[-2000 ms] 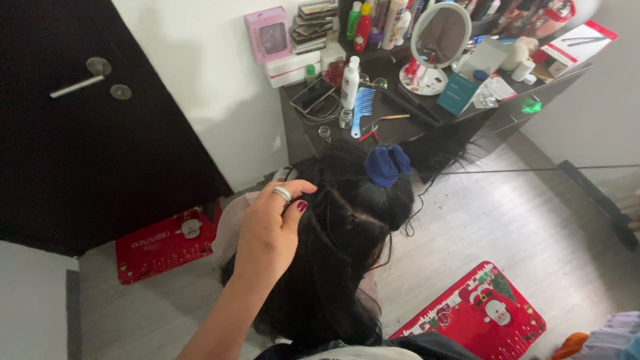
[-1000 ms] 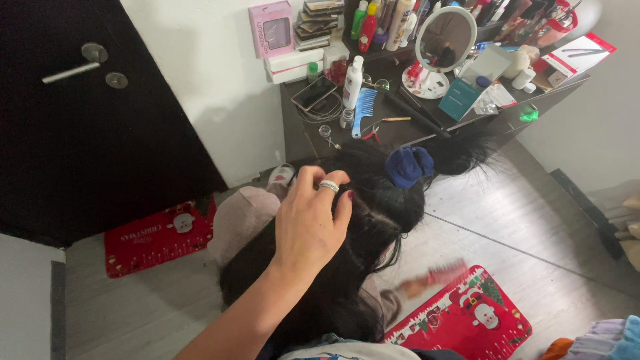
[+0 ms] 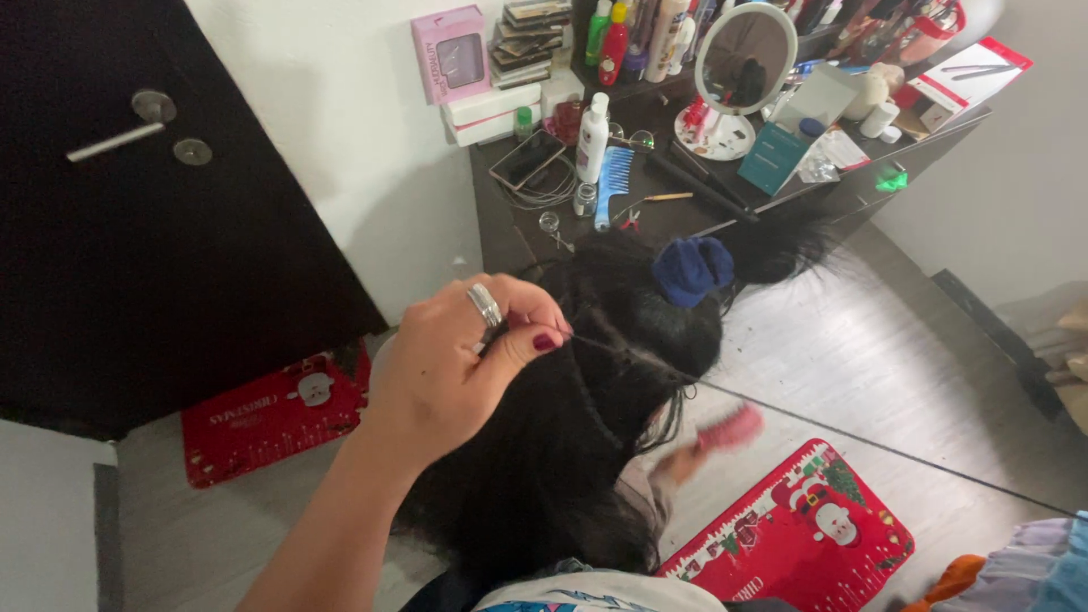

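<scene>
My left hand [image 3: 459,365], with silver rings and dark red nails, is over the back of a seated person's dark hair [image 3: 527,459]. Its thumb and forefinger pinch a thin dark strand [image 3: 850,438], hair or thread, which stretches taut across the head to the right edge of the view. A parting shows on the scalp beside the fingertips. A navy scrunchie [image 3: 693,270] gathers the front hair into a ponytail [image 3: 782,246]. My right hand is out of view. The seated person's hand [image 3: 680,463], low at the right, holds a blurred pink hairbrush [image 3: 733,427].
Ahead, a dark dresser [image 3: 501,242] bears a round mirror [image 3: 748,58], a blue comb [image 3: 614,187], a white bottle [image 3: 593,140], a phone [image 3: 527,159] and scissors. Red Christmas mats lie on the floor at left [image 3: 246,433] and right [image 3: 765,544]. A dark door [image 3: 127,255] is at left.
The taut strand now slopes down to the right; two seconds ago it ran nearly level. The seated person's pink brush, not seen at first, has come into view and moved.
</scene>
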